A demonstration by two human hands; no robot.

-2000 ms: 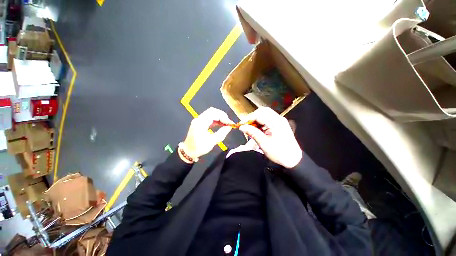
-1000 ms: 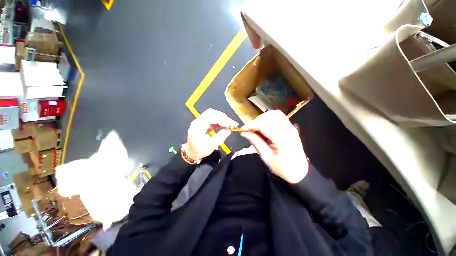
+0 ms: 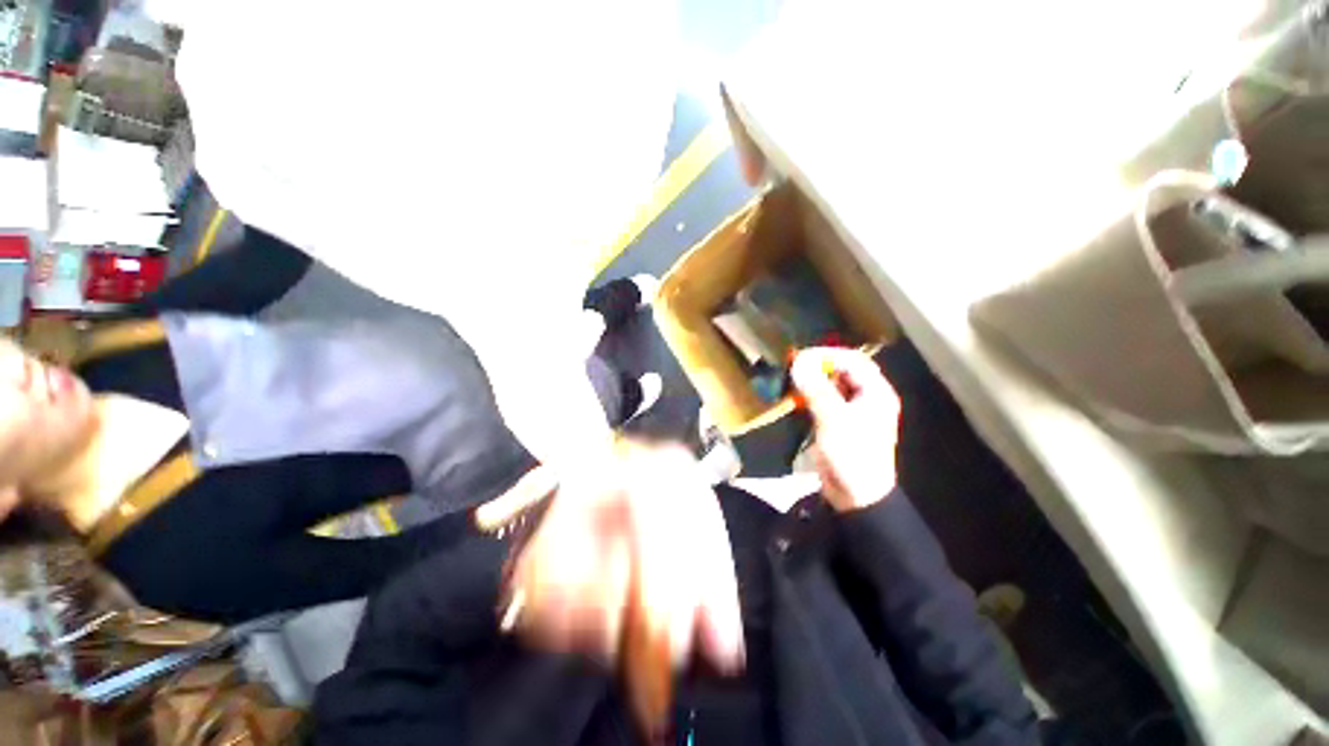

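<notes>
My right hand (image 3: 853, 423) pinches a small orange-red wrapped piece (image 3: 800, 382) over the near edge of the open brown carton (image 3: 697, 299), which has rubbish inside. My left hand (image 3: 627, 561) is low in front of my body and strongly blurred; whether it holds anything cannot be told. A very large white sheet (image 3: 437, 161) spreads over the upper left and hides much of the floor. Its lower end reaches down near my left hand.
A person in a grey apron (image 3: 314, 386) and black sleeves is close at my left, one arm reaching towards me. A white-topped table (image 3: 962, 131) with beige tote bags (image 3: 1093, 306) runs along the right. Boxes (image 3: 110, 190) stand at the far left.
The white sheet has come in much closer from the left, and the person now shows. My hands have parted; my right keeps the orange-red piece and my left has dropped lower.
</notes>
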